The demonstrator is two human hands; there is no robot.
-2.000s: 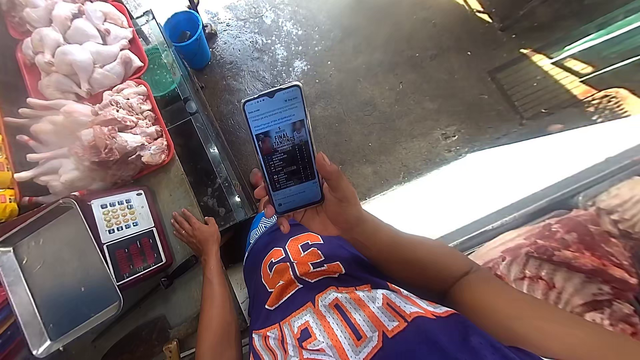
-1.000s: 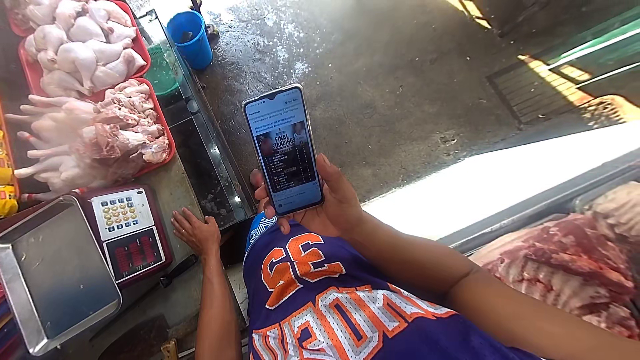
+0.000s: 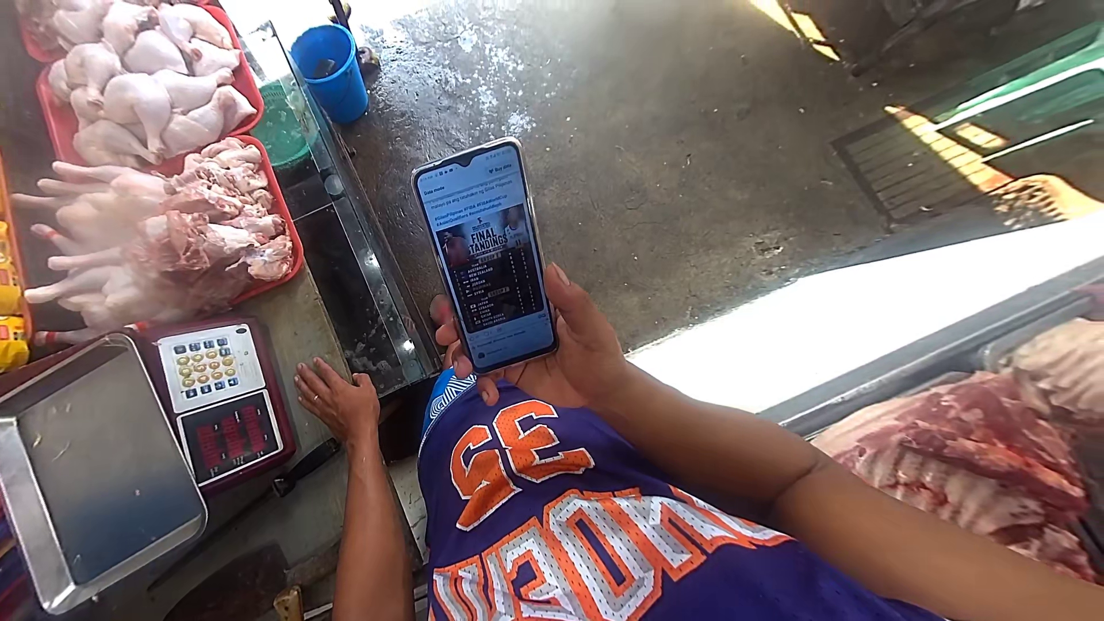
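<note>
My right hand holds a smartphone upright in front of my body, the thumb along its right edge and the fingertips around its left and lower edges. Its lit screen bears writing and a table-like picture. My left hand lies palm down on the counter, holding nothing, fingers apart, with a ring on one finger. Just left of it stands a digital scale with a keypad, a red display and a metal pan. A black-handled tool lies below my left hand, partly hidden.
Red trays at the upper left hold raw chicken legs and other chicken pieces. A blue bucket stands on the wet floor beyond the glass-edged counter. Raw meat slabs lie at the right, beside a metal edge. A green chair is farther off.
</note>
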